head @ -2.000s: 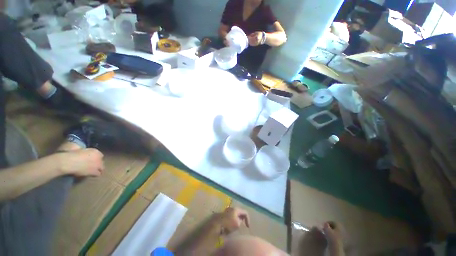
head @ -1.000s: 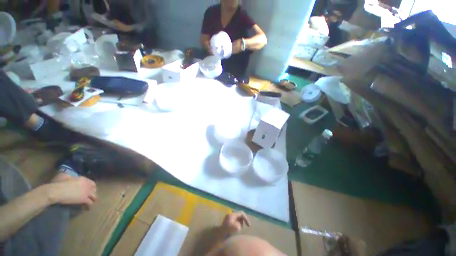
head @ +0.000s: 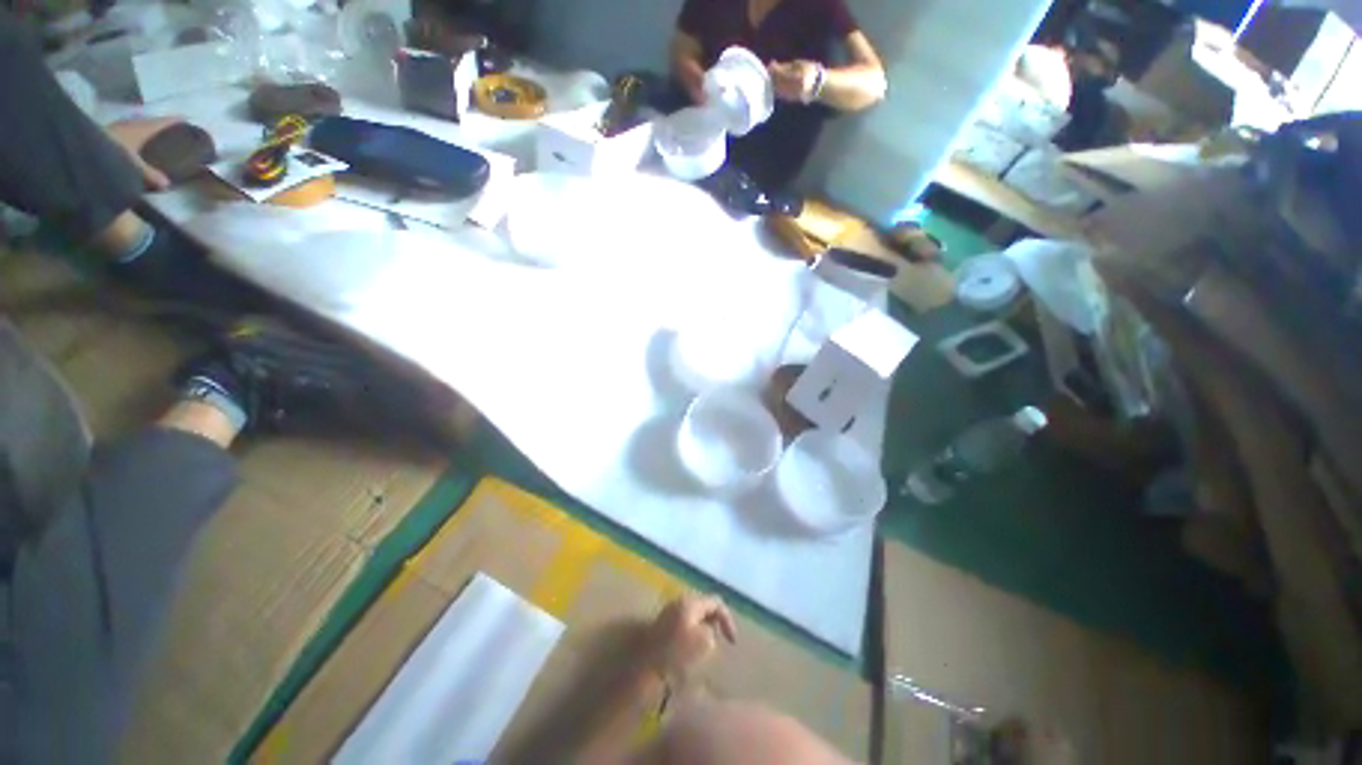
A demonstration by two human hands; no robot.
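My left hand [head: 695, 631] is low in the centre, above the brown cardboard, loosely curled with nothing visible in it. My right hand [head: 1019, 741] is a dark blur at the bottom edge; its fingers and anything in them cannot be made out. Clear shiny plastic [head: 934, 695] lies beside it on cardboard. Two white round bowls stand side by side near the front corner of the white sheet, a left one [head: 729, 438] and a right one [head: 831, 483]. A white carton [head: 853, 371] stands tilted behind them, against a brown round item [head: 787, 395].
A long white strip [head: 451, 676] lies on taped cardboard. A water bottle [head: 978, 453] lies on the green floor. A person [head: 777, 82] across the sheet holds a white round part. Another person's leg [head: 127, 508] is at left. Stacked cardboard [head: 1255, 374] is at right.
The view swung away and back. The neighbour's hand has left the knee at left. My right hand is lower and less visible than two seconds ago. My left hand stays near its place.
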